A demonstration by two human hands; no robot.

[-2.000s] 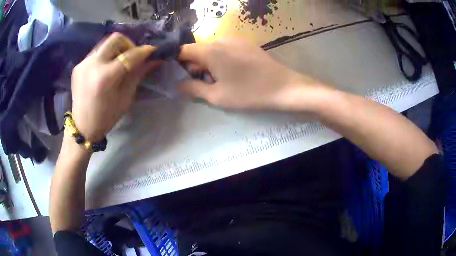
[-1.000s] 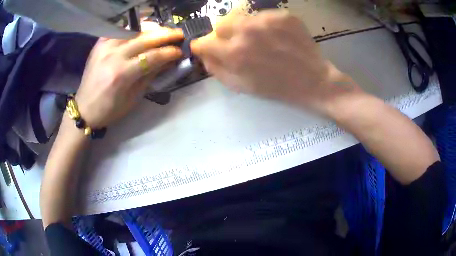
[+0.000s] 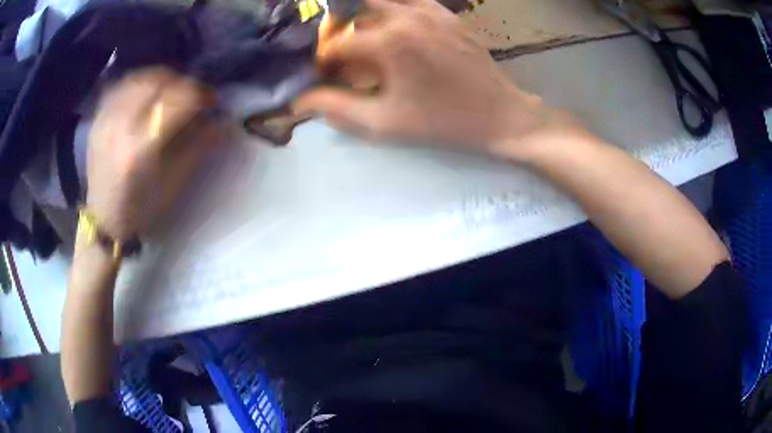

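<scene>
Dark navy fabric [image 3: 127, 38] lies bunched at the upper left, with a greyish part [image 3: 267, 89] stretching between my hands. My left hand [image 3: 148, 156], with a ring and a bead bracelet, is blurred over the fabric; its fingers are curled, and what they hold cannot be told. My right hand [image 3: 415, 80] has its thumb and fingers closed around the fabric's right end, near the bright lamp spot. The needle area is mostly hidden behind my right hand.
Black-handled scissors [image 3: 690, 84] lie at the right. The white table [image 3: 339, 220] has a printed ruler along its curved front edge. Blue baskets [image 3: 245, 389] stand below, at left and right. A dark band [image 3: 745, 93] hangs at the far right.
My left hand has moved left, away from my right hand, and is blurred. The white machine part and ridged knob seen earlier at the top no longer show. More navy fabric shows between the hands.
</scene>
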